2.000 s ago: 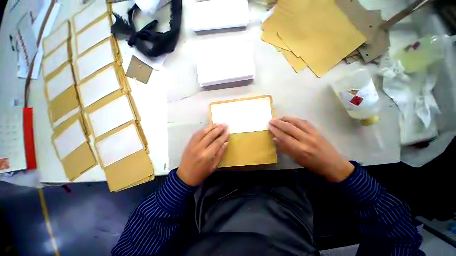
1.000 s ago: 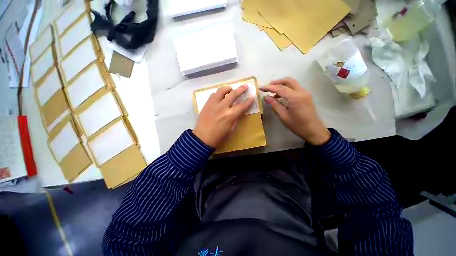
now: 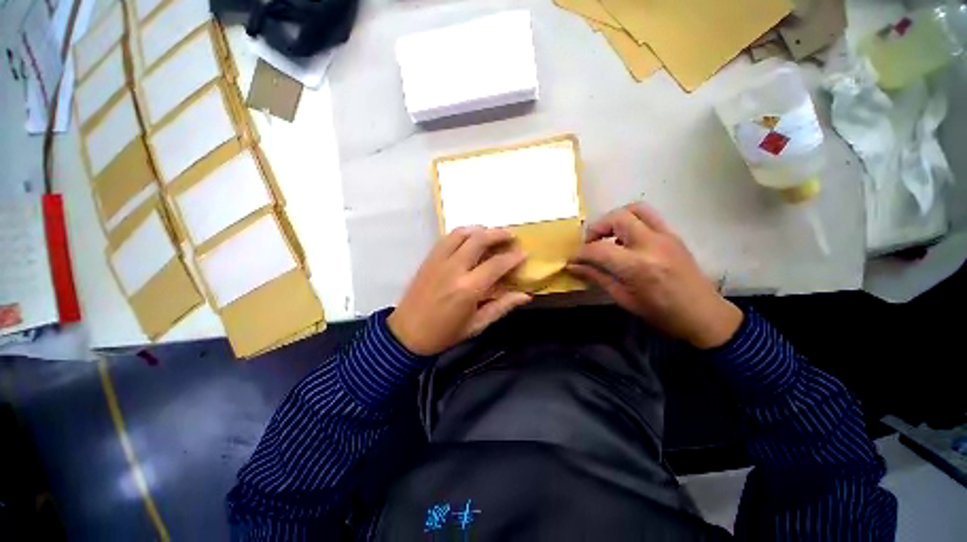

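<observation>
A tan panel [image 3: 546, 238] lies at the table edge in front of me, with a white insert [image 3: 509, 185] on its far half. The panel's near edge is bent up between my hands, and tan material shows beneath it. My left hand [image 3: 461, 286] is on the panel's near left part, fingers curled at its edge. My right hand [image 3: 652, 270] pinches the near right corner. Both hands are bare. The fingertips partly hide the near edge.
A white insert stack [image 3: 469, 69] lies beyond the panel. Glued pieces [image 3: 249, 254] form two columns at left. A glue bottle [image 3: 774, 132], crumpled white wipes [image 3: 891, 148] and a second bottle [image 3: 907, 48] are at right. Spare tan panels [image 3: 695, 37] and a black band [image 3: 292, 23] lie at the back.
My left hand has moved off the white insert to the panel's near edge. My right hand has moved down from the insert's right side to the near corner. The near edge is now lifted.
</observation>
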